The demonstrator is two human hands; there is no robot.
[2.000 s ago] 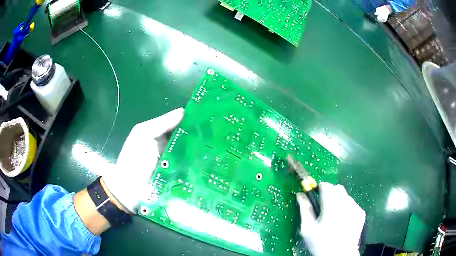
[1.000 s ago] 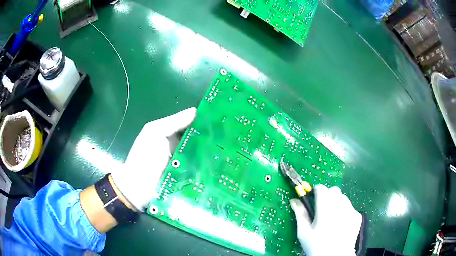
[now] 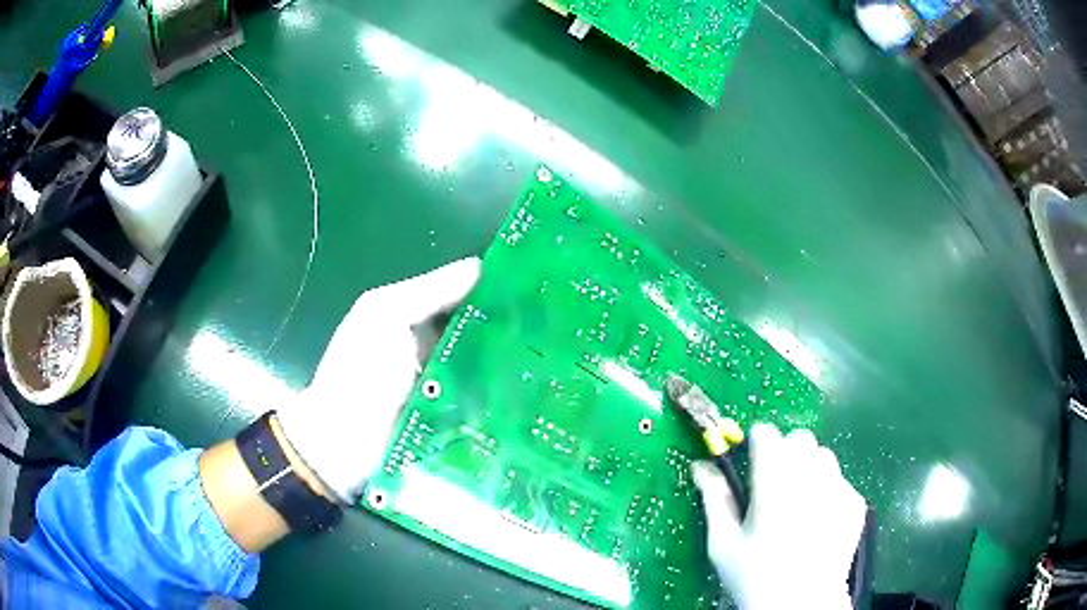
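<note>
A green circuit board point(image 3: 513, 393) lies tilted in front of me, solder side up with silvery dots. My left hand point(image 3: 376, 369), in a white glove with a black band at the wrist, grips the board's left edge; its fingers under the board are hidden. My right hand point(image 3: 787, 524), also white-gloved, holds flush cutters point(image 3: 707, 417) with silvery jaws and yellow and black handles. The jaw tips are at the board's surface, right of centre. Whether they touch a lead is too small to tell.
A second circuit board point(image 3: 679, 42) lies at the top. At left are a black tray point(image 3: 179, 262), a white bottle point(image 3: 155, 185), a yellow cup of silvery bits point(image 3: 89, 346) and a reel stand point(image 3: 191, 42). A thin wire curves over the mat. Another person's hand point(image 3: 884, 22) shows upper right.
The board and left-side objects have shifted slightly right in view. The cutter jaws have moved left and slightly down over the board, still in my right hand. My left hand keeps its hold.
</note>
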